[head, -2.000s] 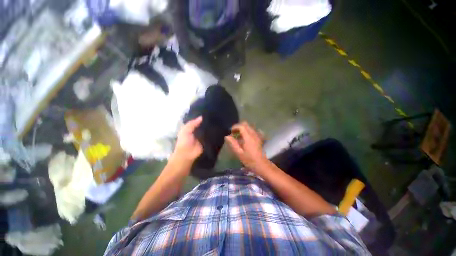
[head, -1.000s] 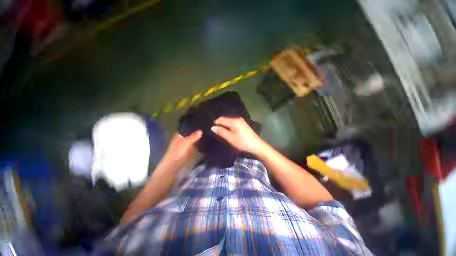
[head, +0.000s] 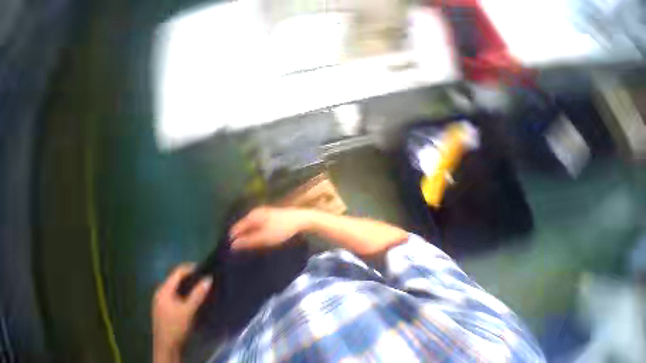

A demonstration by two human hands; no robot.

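A black garment (head: 248,283) hangs from my two hands at the lower left, in front of my checked shirt. My left hand (head: 177,301) pinches its edge between thumb and fingers, the edge showing as a dark strip. My right hand (head: 265,228) grips the upper edge farther right and higher up. The picture is blurred, so the fingertips and any small tool or thread cannot be made out.
A white table (head: 219,85) spans the top. A dark bin (head: 489,205) with a yellow strip (head: 443,170) and white scraps stands at the right. A brown box (head: 322,195) lies behind my right hand. A red basket (head: 489,49) is at the upper right.
My view has swung round to the table and bin. My hands have moved to the lower left with the garment and are farther apart, its edge stretched between them.
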